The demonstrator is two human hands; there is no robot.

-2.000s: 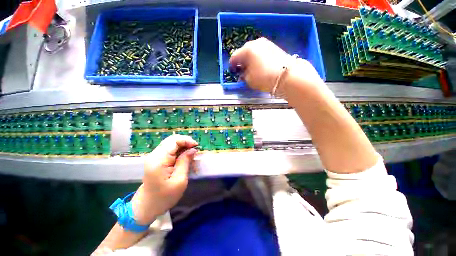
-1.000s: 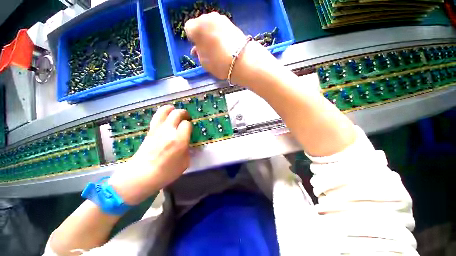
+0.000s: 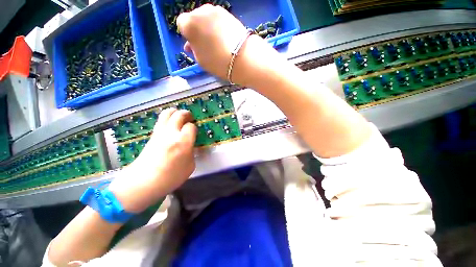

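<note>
The near green PCB panel (image 3: 218, 125), with two rows of small mounted parts, lies on the conveyor in front of me. My left hand (image 3: 164, 151), with a blue wrist strap (image 3: 106, 204), is over this panel, fingertips down at its upper row; whether they hold a part is hidden. My right hand (image 3: 213, 39), with a thin bracelet, is over the front left part of the right blue bin (image 3: 286, 36), its fingers curled; its fingertips are mostly hidden. Loose dark capacitors lie in this bin and in the left blue bin (image 3: 143, 78).
More PCB panels lie on the line at left (image 3: 52, 166) and right (image 3: 399, 68). Pale plates (image 3: 252, 110) show between panels. Conveyor rails (image 3: 266, 127) run across. Stacked boards (image 3: 386, 5) are at the top right. An orange-red bin (image 3: 15, 58) is at the far left.
The view has turned and shifted. My left hand has moved from the panel's front edge onto its upper row, fingertips turned down. My right hand stays over the right bin.
</note>
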